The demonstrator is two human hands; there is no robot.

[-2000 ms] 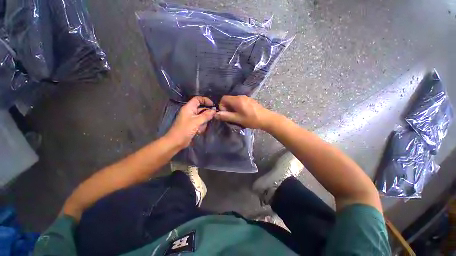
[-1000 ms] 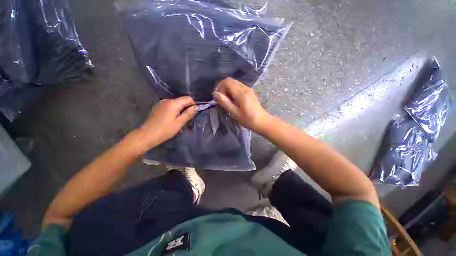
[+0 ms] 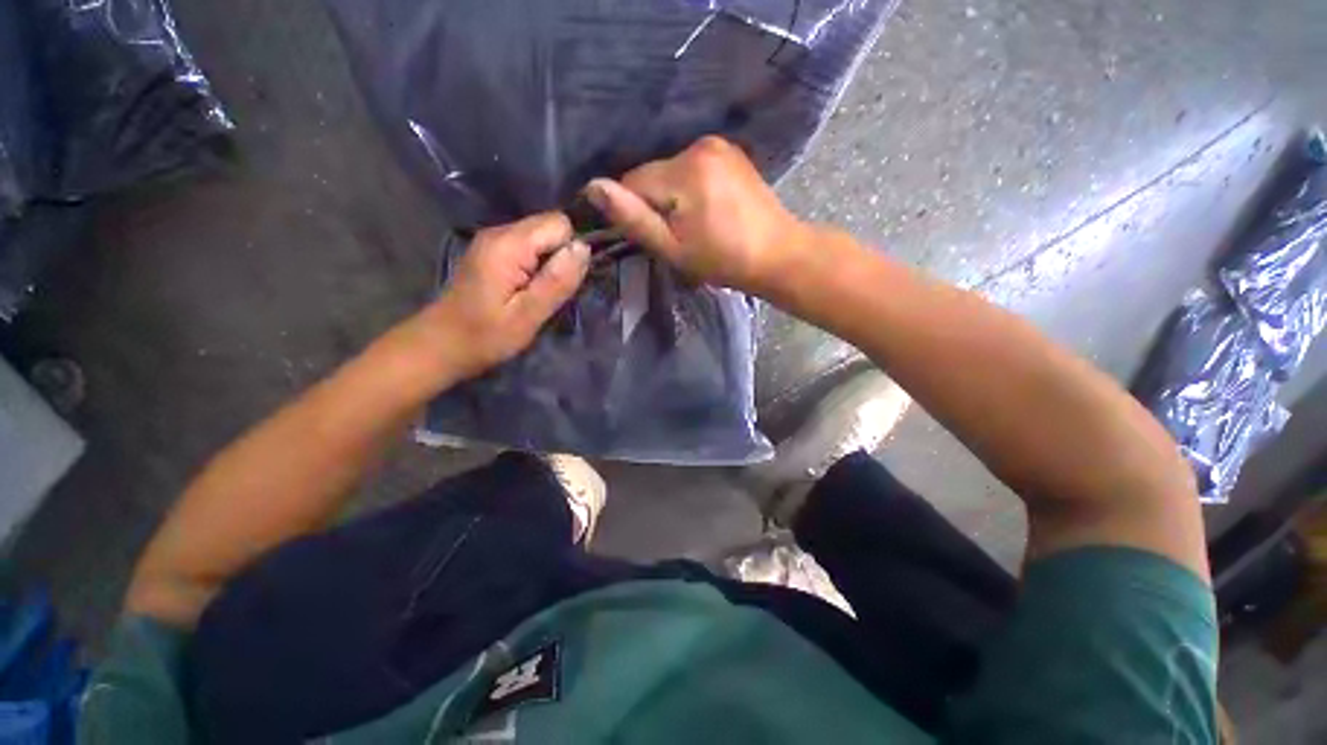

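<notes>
A bundle of bagged dark garments (image 3: pixel 640 381) in shiny clear plastic lies on the floor between my feet, cinched at its middle and bulging on both sides. Its far part runs out of the top of the picture. My left hand (image 3: pixel 512 280) is closed on a dark narrow tying strip (image 3: pixel 601 234) at the cinch, fingers bent. My right hand (image 3: pixel 699 216) is closed on the strip just to the right and slightly farther away. A short length of strip shows between the hands. Whether a knot is there cannot be seen.
More bagged dark garments (image 3: pixel 90 109) lie at the top left. Another bagged bundle (image 3: pixel 1225 349) lies on the speckled floor (image 3: pixel 1004 109) at the right. A pale box-like object (image 3: pixel 32 448) stands at the left edge, with blue plastic (image 3: pixel 37 672) below it.
My hands have shifted away from my body and upward in view, still at the cinch. In the earliest frame they were together; they parted and remain slightly apart. The view has shifted a little.
</notes>
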